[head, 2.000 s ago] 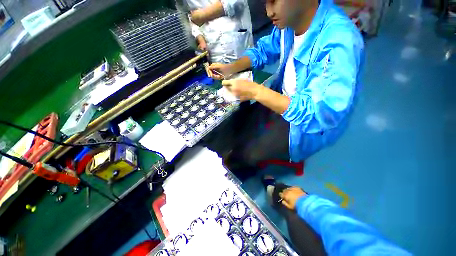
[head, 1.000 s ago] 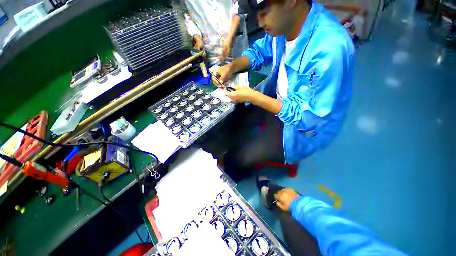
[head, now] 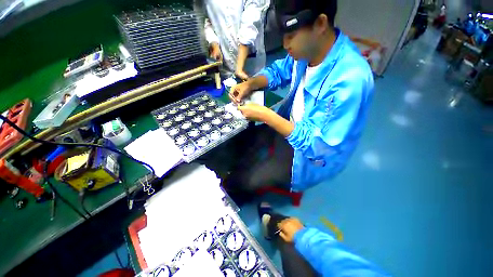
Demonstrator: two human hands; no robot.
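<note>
My right hand, in a blue sleeve, is right of the clear tray, over my dark-clad leg. Its fingers are closed on a thin pale tool, apparently tweezers, small and partly hidden. The clear tray at the bottom holds round white-faced parts, each with a dark slash, in its pockets. A white sheet covers some pockets. A stack of white paper lies at the tray's far end. My left hand is not in view.
A neighbour in a blue smock works beside a second full tray on the green bench. A yellow-and-black box with cables, a binder clip and stacked trays are also there. A red edge shows beside my tray.
The view has shifted, so the bench, tray and my right hand appear further left. My right hand stays right of the tray with its fingers closed. The neighbour's hands have moved slightly.
</note>
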